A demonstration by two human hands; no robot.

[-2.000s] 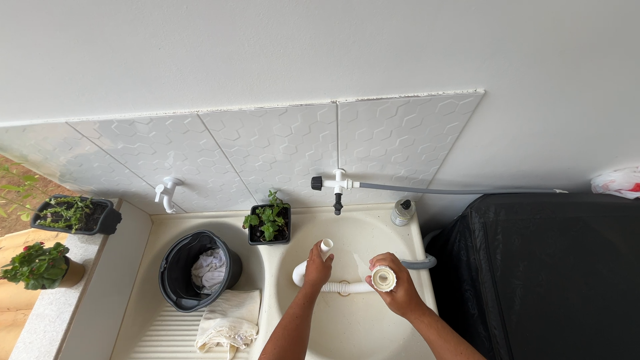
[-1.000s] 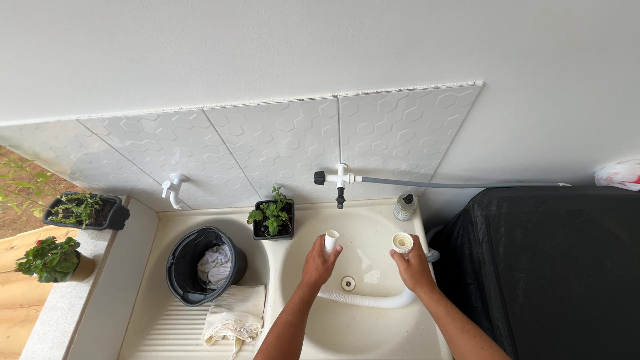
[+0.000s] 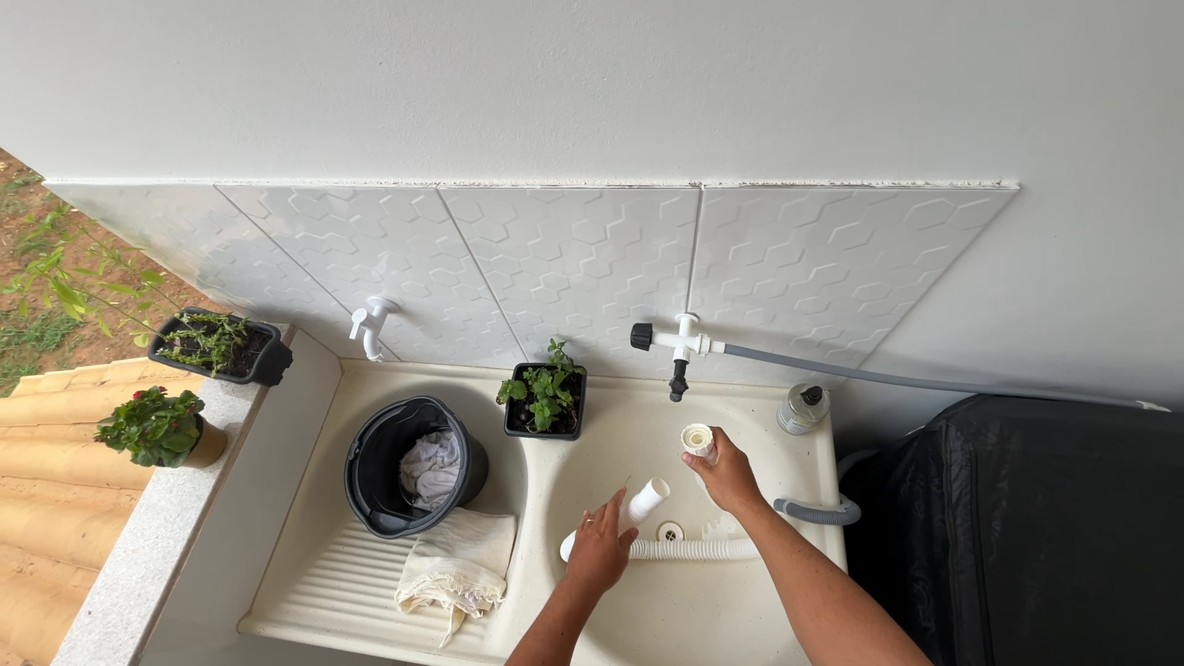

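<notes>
A white corrugated drain hose (image 3: 694,549) lies across the right basin of a cream laundry sink (image 3: 689,622). Beside its smooth upright end (image 3: 649,497) is my left hand (image 3: 599,544), fingers extended along it; whether they grip it is unclear. In my right hand (image 3: 726,470) is the white threaded end fitting (image 3: 697,438), its round opening facing up. The hose part below this fitting is mostly hidden by my right hand and forearm. The basin's drain (image 3: 670,533) shows between my hands.
Above the basin projects a white tap (image 3: 683,342) with a grey hose (image 3: 860,374). A soap bottle (image 3: 803,409), potted plant (image 3: 544,400), black bucket (image 3: 370,472) and cloth (image 3: 460,566) stand or lie on the sink. A black-covered object (image 3: 1045,536) is at right.
My left hand has lowered toward the basin, and its fingers have straightened beside the hose end. My right hand still holds the threaded fitting, now nearer the tap.
</notes>
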